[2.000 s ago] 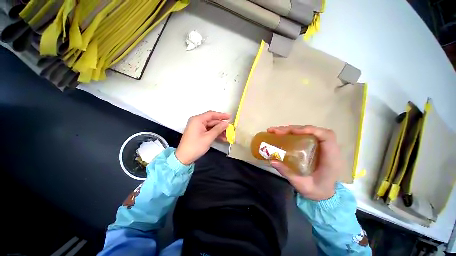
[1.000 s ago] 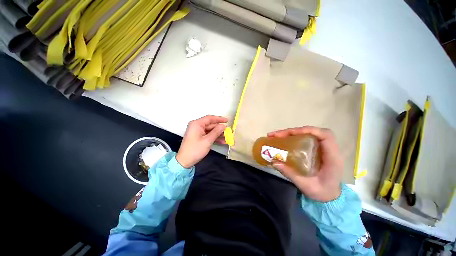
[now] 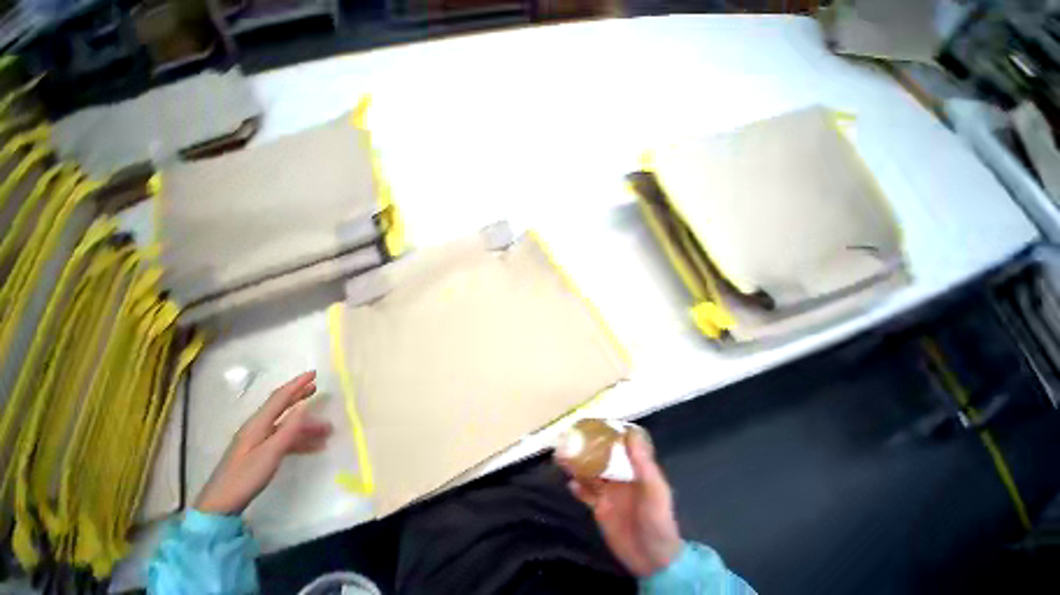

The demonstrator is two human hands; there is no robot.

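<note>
A flat taupe bag panel [image 3: 477,366] with yellow side edges lies on the white table in front of me. Two grey-brown tabs show at its far edge, one of them at the upper middle [image 3: 496,236]. My right hand [image 3: 628,500] holds the amber glue bottle [image 3: 599,450] just off the panel's near right corner. The image is blurred there and the nozzle cannot be made out. My left hand [image 3: 270,444] is open and empty, left of the panel's yellow edge, apart from it. A yellow end tab [image 3: 351,482] sticks out at the near left corner.
A fanned pile with yellow strips [image 3: 93,395] is at far left, beside a crumpled white wad [image 3: 240,378]. Panel stacks lie behind left [image 3: 267,215] and at right [image 3: 779,209]. A white-rimmed tub [image 3: 339,583] is below the table edge. Shelves stand behind.
The view has swung up and right. My left hand has let go of the yellow end tab and moved left. My right hand has carried the bottle off the panel to its near right corner.
</note>
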